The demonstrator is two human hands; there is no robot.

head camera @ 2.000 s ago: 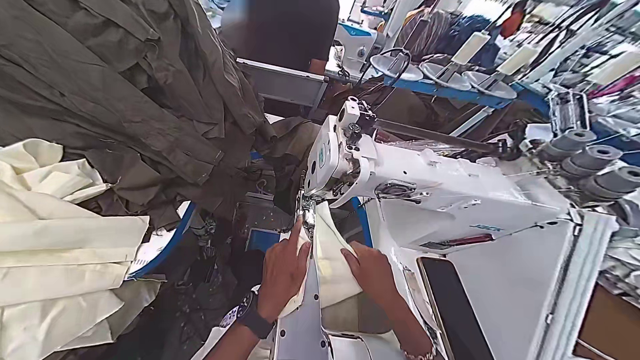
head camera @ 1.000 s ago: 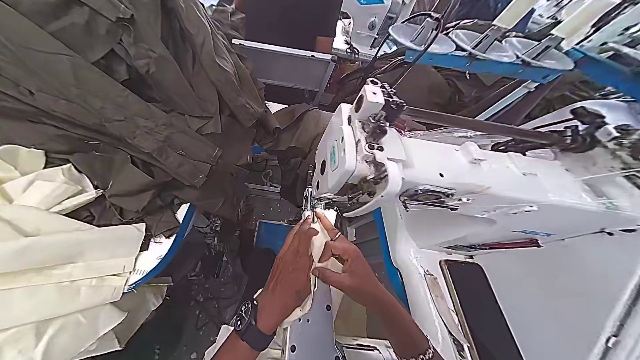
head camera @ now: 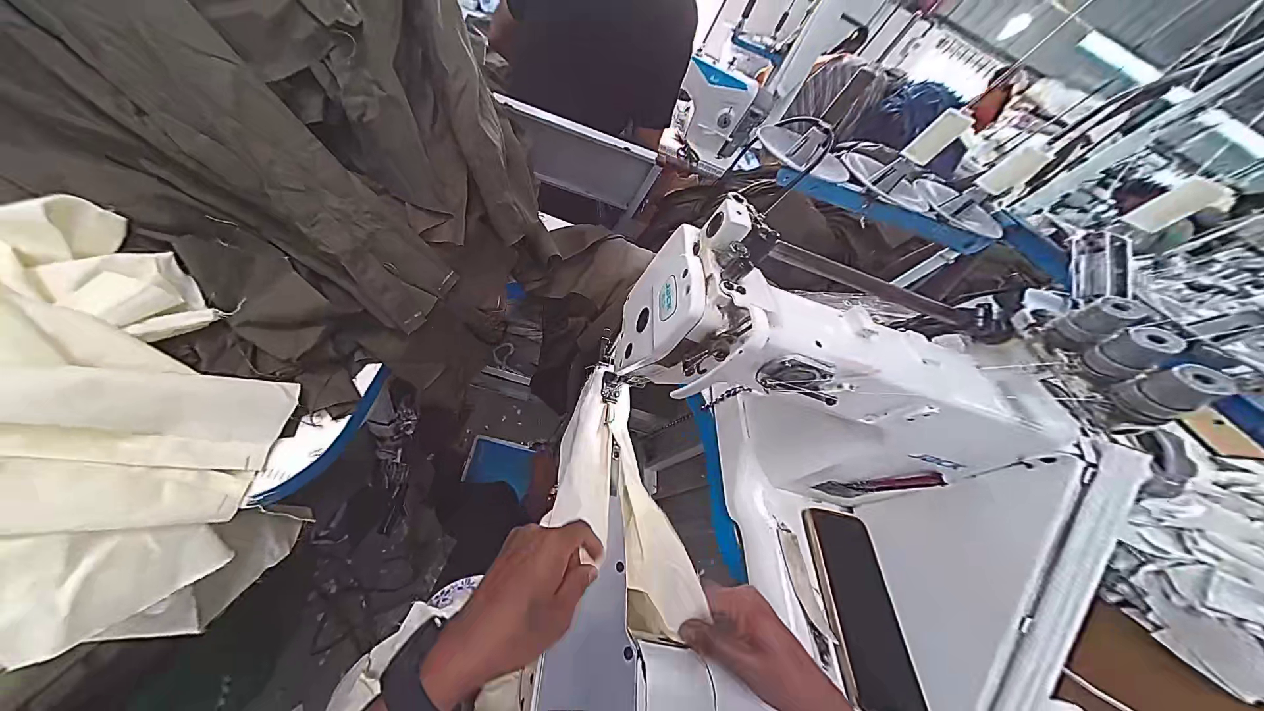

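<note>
A white industrial sewing machine point(head camera: 849, 355) has a narrow arm bed point(head camera: 583, 632) running toward me. Cream fabric point(head camera: 657, 543) lies over both sides of the bed, its far end at the presser foot point(head camera: 610, 387). My left hand point(head camera: 528, 592), with a dark watch on the wrist, pinches the fabric's left side between thumb and fingers. On the right of the bed, my right hand point(head camera: 746, 637) grips the other side of the fabric near its lower edge. The needle tip is too small to make out.
Dark olive garments point(head camera: 247, 148) are heaped at upper left, above stacked cream fabric pieces point(head camera: 128, 474). A phone point(head camera: 864, 612) lies right of the bed. Grey thread cones point(head camera: 1136, 351) stand at far right. Another person point(head camera: 602, 59) is beyond a grey panel point(head camera: 583, 153).
One second ago both hands were close together near the presser foot. Now they are nearer to me and apart, with the cream fabric spread between them and the foot.
</note>
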